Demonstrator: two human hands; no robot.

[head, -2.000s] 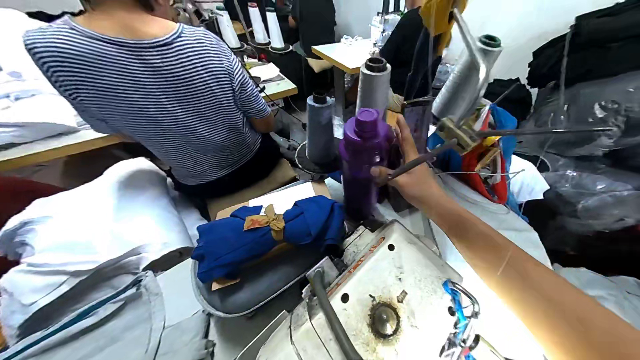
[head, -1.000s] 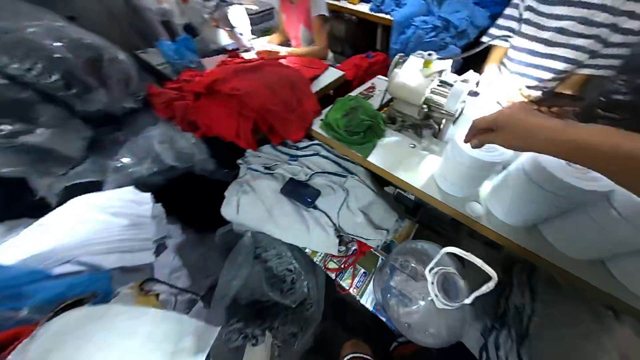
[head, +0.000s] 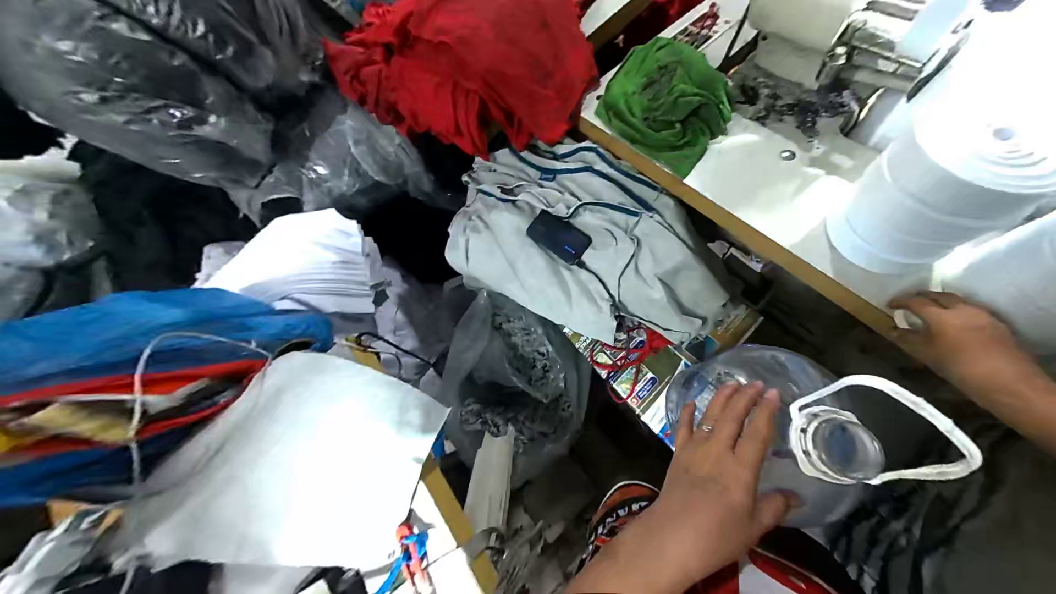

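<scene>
A large clear plastic water jug with a white carrying handle around its open neck stands low at the lower right. My left hand, a ring on one finger, rests with spread fingers on the jug's shoulder. My right hand is at the table edge beside the big white rolls, its fingers bent around a small whitish thing that I cannot name. On a folded light grey garment pile lies a small black device with a cable.
The wooden-edged table carries a green cloth bundle and part of a sewing machine. Red cloth lies behind. A clear bag of scraps stands on the floor, near a white fabric stack and a blue bag.
The view has swung from the other machine down to the floor. My left hand has come onto the jug. My right hand has moved from atop the white rolls to the table edge.
</scene>
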